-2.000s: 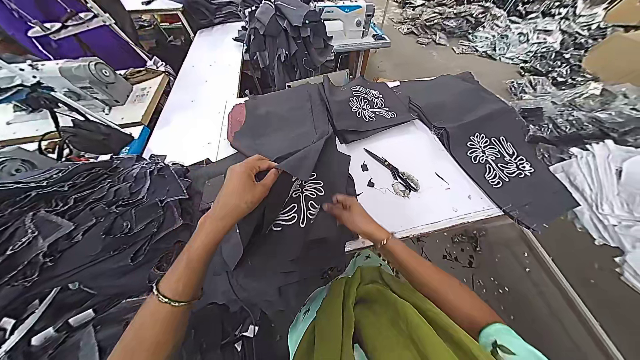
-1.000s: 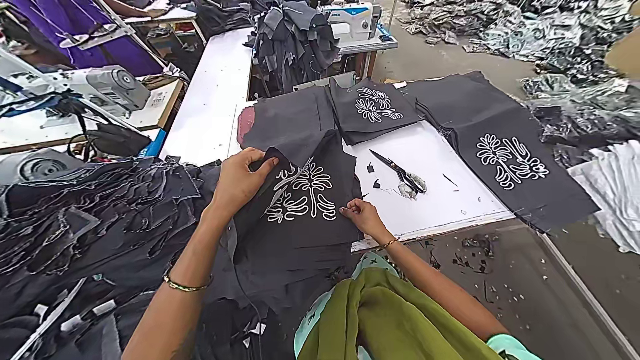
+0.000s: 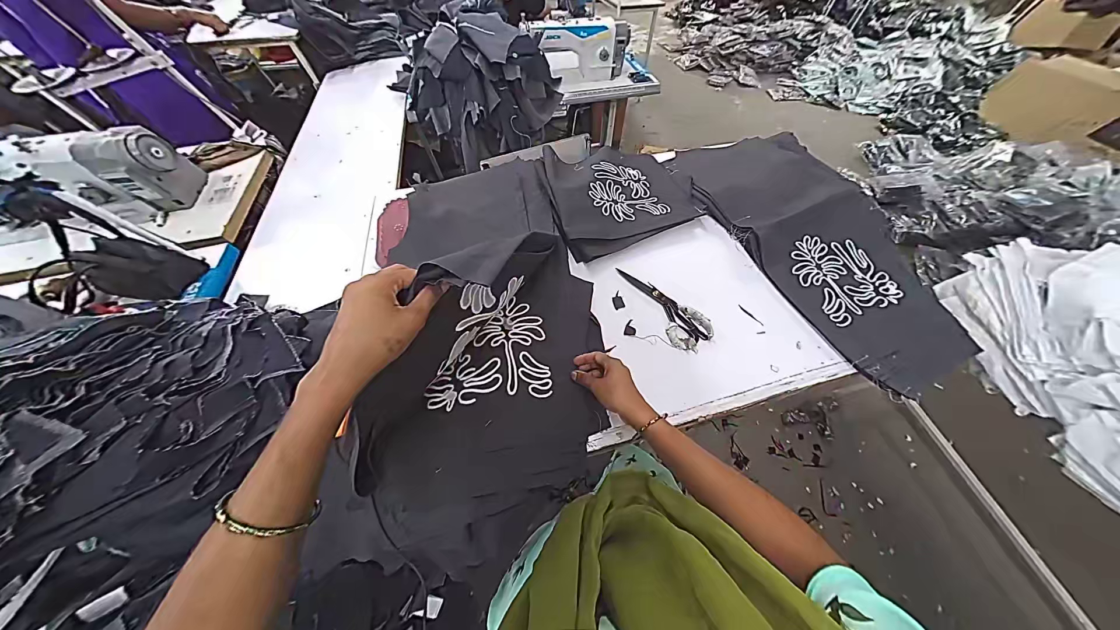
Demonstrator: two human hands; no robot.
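My left hand (image 3: pixel 376 319) grips the upper left edge of a dark grey fabric panel (image 3: pixel 472 446), which bears white looped embroidery, and holds a fold of it raised. At the panel's right edge, my right hand (image 3: pixel 604 378) pinches the cloth between thumb and fingers. A pair of black scissors (image 3: pixel 667 306), its handles wrapped in pale material, lies on the white table (image 3: pixel 744 346) right of the panel. Behind it is a folded embroidered panel (image 3: pixel 621 206); another embroidered panel (image 3: pixel 844 254) hangs over the table's right edge.
Piled dark cloth pieces (image 3: pixel 149 411) fill the left side. Sewing machines stand at the left (image 3: pixel 114 171) and behind (image 3: pixel 582 48). A heap of cut cloth (image 3: pixel 481 79) is beyond the table. White folded cloth (image 3: pixel 1050 332) lies at the right. Another person's hand (image 3: pixel 201 19) shows far left.
Since two seconds ago, the embroidered face of the panel between my hands has come further into view. My right hand has closed on its right edge; my left hand still holds the upper fold.
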